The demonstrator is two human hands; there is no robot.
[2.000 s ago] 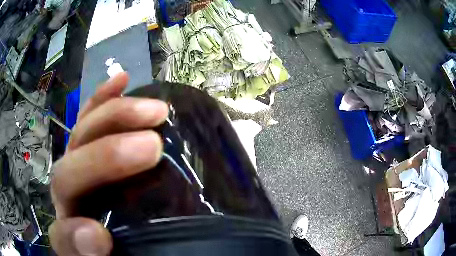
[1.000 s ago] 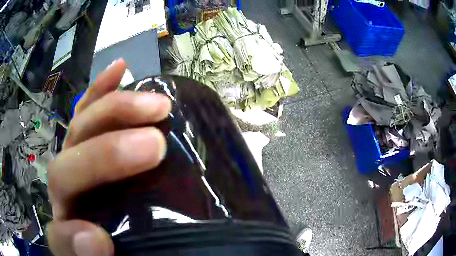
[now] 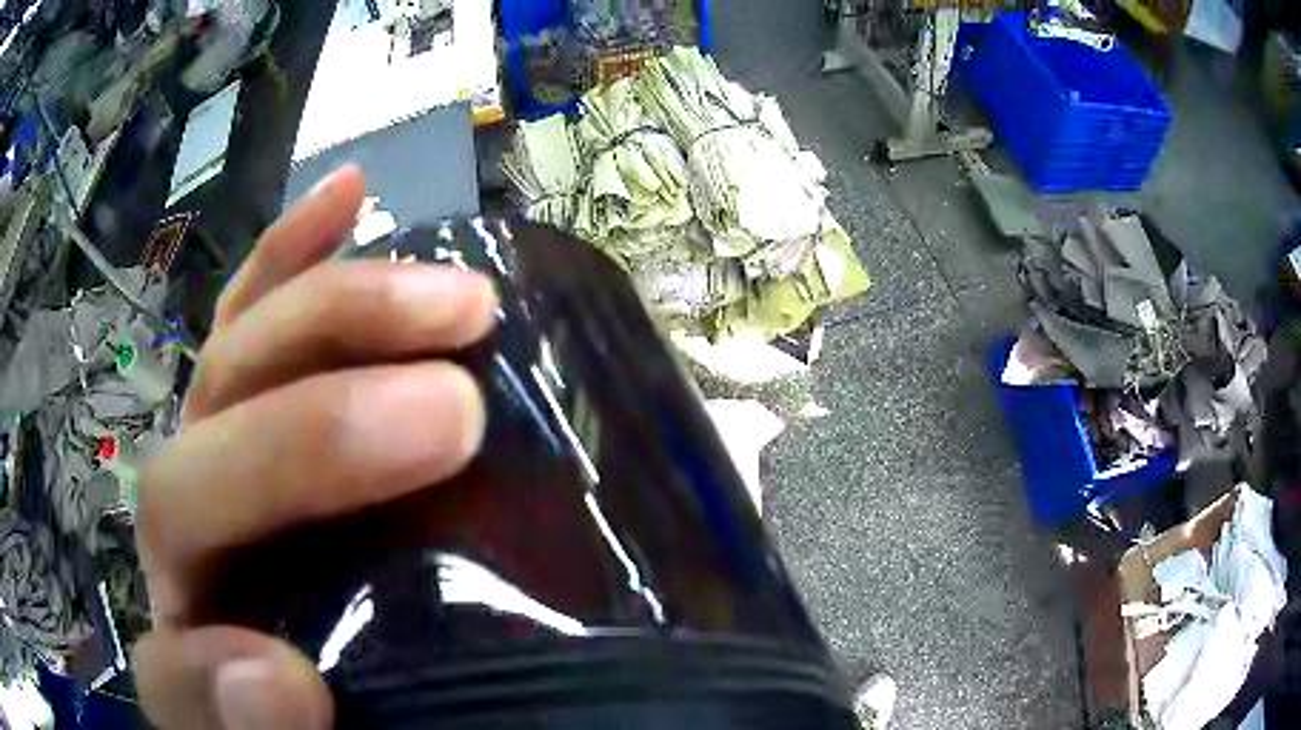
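My left hand (image 3: 328, 399) comes in at the left, close to the camera, with its bare fingers wrapped over a glossy dark brown-black jar or bottle (image 3: 571, 428). The jar is tilted, its rounded end pointing away from me and its ridged black part (image 3: 571, 685) at the bottom edge of the picture. The fingertips press on its left and upper side. The thumb, the palm and the near end of the jar are hidden or cut off. My right hand is out of the picture.
Tied light green bundles (image 3: 713, 171) are heaped beyond the jar. A grey board (image 3: 414, 157) adjoins a white table (image 3: 385, 86). Blue crates (image 3: 1063, 114), grey cloth (image 3: 1113, 300) and a carton of white pieces (image 3: 1206, 599) stand right on the speckled floor (image 3: 913, 499). Thread cones are at left.
The bundles, crates and tables have shifted down and slightly right in the picture as the view moved. My left hand still holds the jar in nearly the same place.
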